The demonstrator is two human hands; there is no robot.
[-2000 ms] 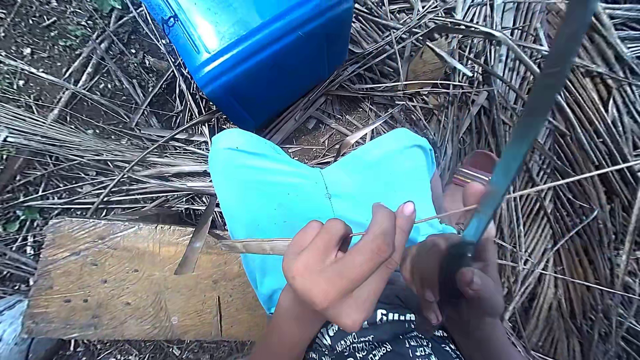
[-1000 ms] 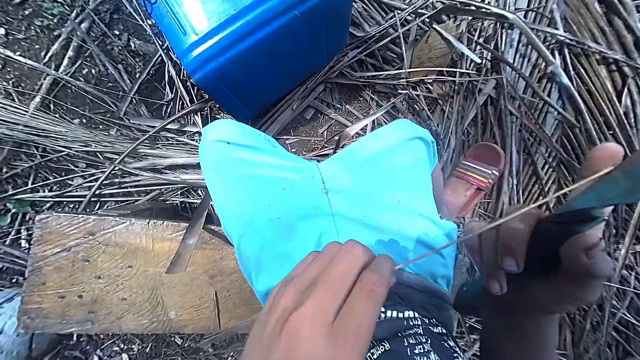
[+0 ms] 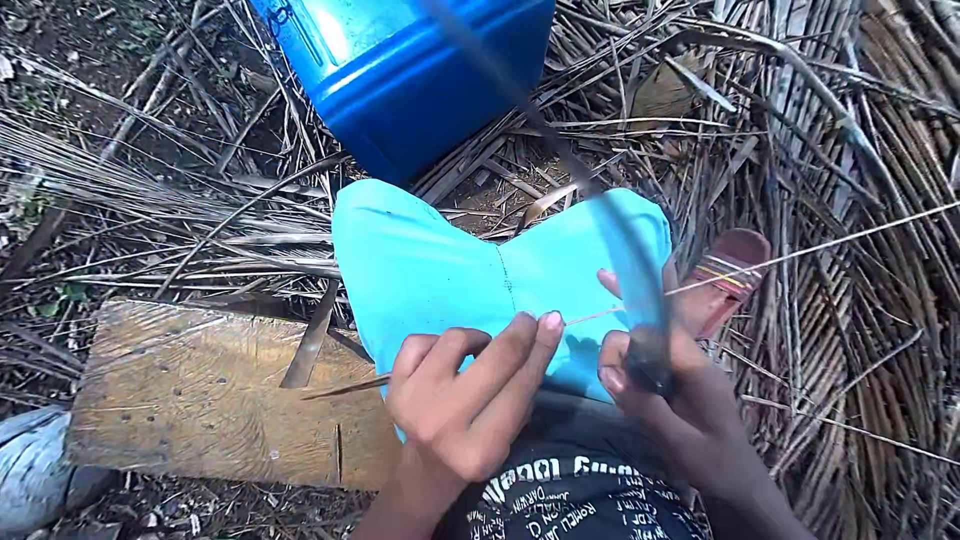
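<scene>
Above my lap, my left hand (image 3: pixel 469 394) pinches a thin palm leaf rib (image 3: pixel 592 316) between thumb and fingertips, its darker leafy end (image 3: pixel 345 388) poking out left of the palm. My right hand (image 3: pixel 667 375) is closed around the dark handle (image 3: pixel 649 364) of a long knife, whose curved blade (image 3: pixel 626 247) rises blurred toward the upper left. The rib passes behind or against the blade near its base and runs on to the right edge; the exact contact cannot be told. Turquoise shorts (image 3: pixel 427 262) cover my thighs beneath both hands.
A blue plastic container (image 3: pixel 427 90) stands ahead of my knees. Left of me is a wooden plank (image 3: pixel 217 405), with a narrow leaf strip (image 3: pixel 311 337) across it and a weathered log (image 3: pixel 34 469) at its end. Dry palm fronds (image 3: pixel 825 172) cover the ground around my sandal (image 3: pixel 727 277).
Since one second ago, the knife has swung from pointing right to pointing up and left, and my right hand has come nearer my left. The rib is still in my left hand.
</scene>
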